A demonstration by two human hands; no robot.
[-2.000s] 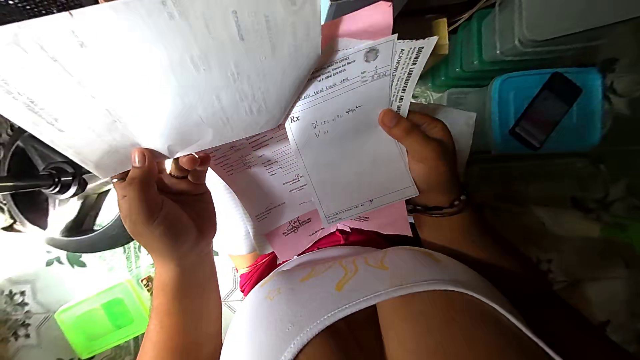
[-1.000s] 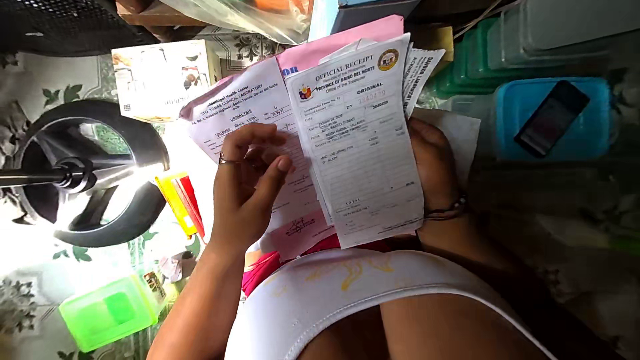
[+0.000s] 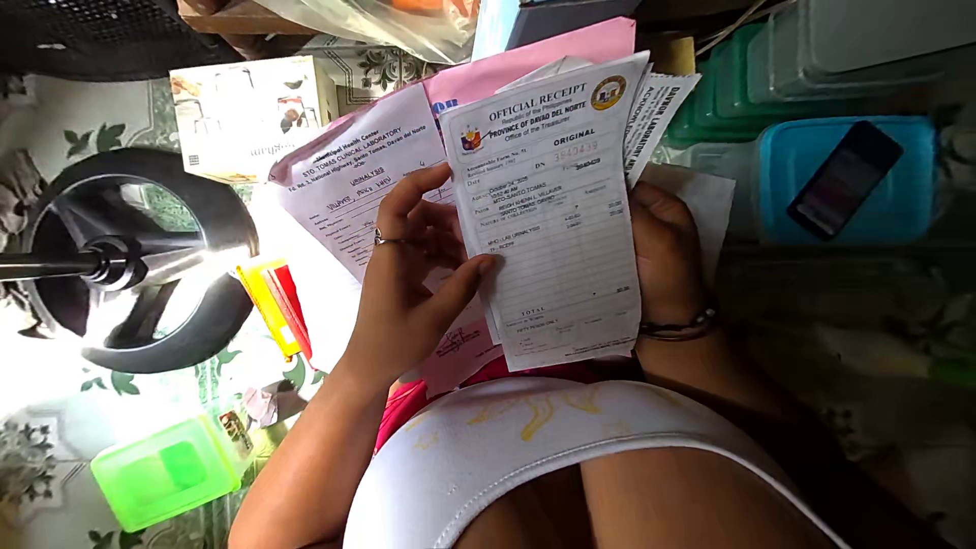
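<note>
My right hand (image 3: 671,252), with dark bracelets at the wrist, grips a stack of papers from its right side. On top lies a printed official receipt (image 3: 557,259), and the edge of another printed slip (image 3: 667,114) shows behind it. My left hand (image 3: 415,267), a ring on one finger, has its thumb at the receipt's left edge and its fingers bent behind that edge; whether it pinches the paper is unclear. Underneath, a printed laboratory form (image 3: 358,183) rests against a pink folder (image 3: 534,57) above my lap.
On the right a dark phone (image 3: 842,181) lies on a blue-lidded container (image 3: 907,175), near stacked green containers (image 3: 732,84). Left are a black wheel-like base (image 3: 221,297), a printed box (image 3: 248,114), yellow and red items (image 3: 274,309) and a bright green container (image 3: 168,473) on the patterned floor.
The large white sheet that my left hand held up at the left is out of view. A receipt now lies on top where a handwritten slip was, and my left hand has moved right to its edge.
</note>
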